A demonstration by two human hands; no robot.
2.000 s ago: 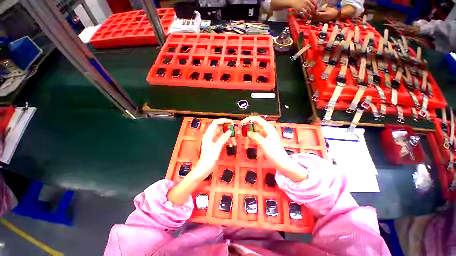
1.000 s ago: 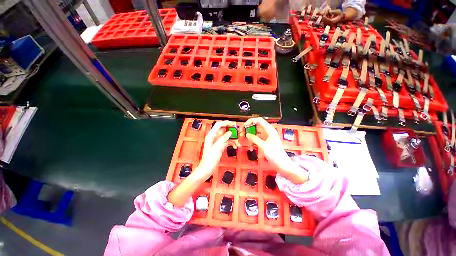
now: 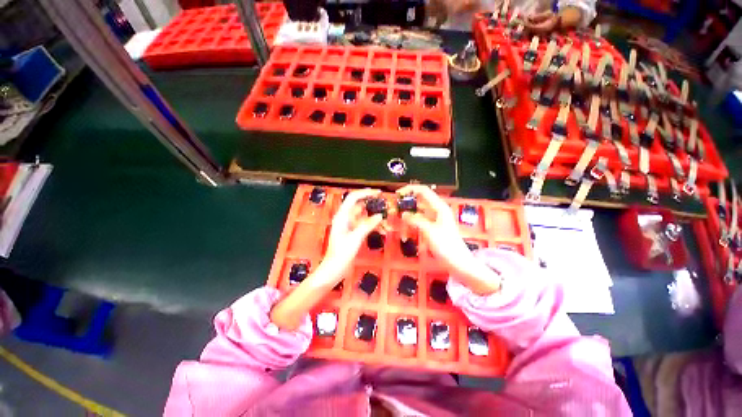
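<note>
My left hand [image 3: 351, 226] holds a small dark watch head [image 3: 377, 206] between its fingertips, above the back row of the red working tray [image 3: 303, 241]. My right hand [image 3: 433, 228] holds another dark watch head [image 3: 408, 203] right beside it. The two heads are side by side, faces up toward me. Further dark watch heads lie one to a pocket in the tray, some with bright glare. My hands and sleeves cover some pockets.
A second red tray with watch heads [image 3: 346, 134] sits behind on a dark green board. A round silvery piece [image 3: 396, 166] lies on the board. Strapped watches [image 3: 598, 122] are heaped at right. A white paper [image 3: 573, 265], a red parts box [image 3: 651, 236] and a metal post [image 3: 142, 102] flank the tray.
The faces of the two held watch heads showed red and green, then green; they now look dark. Both hands stay in nearly the same place. The other person's hands at the back have shifted.
</note>
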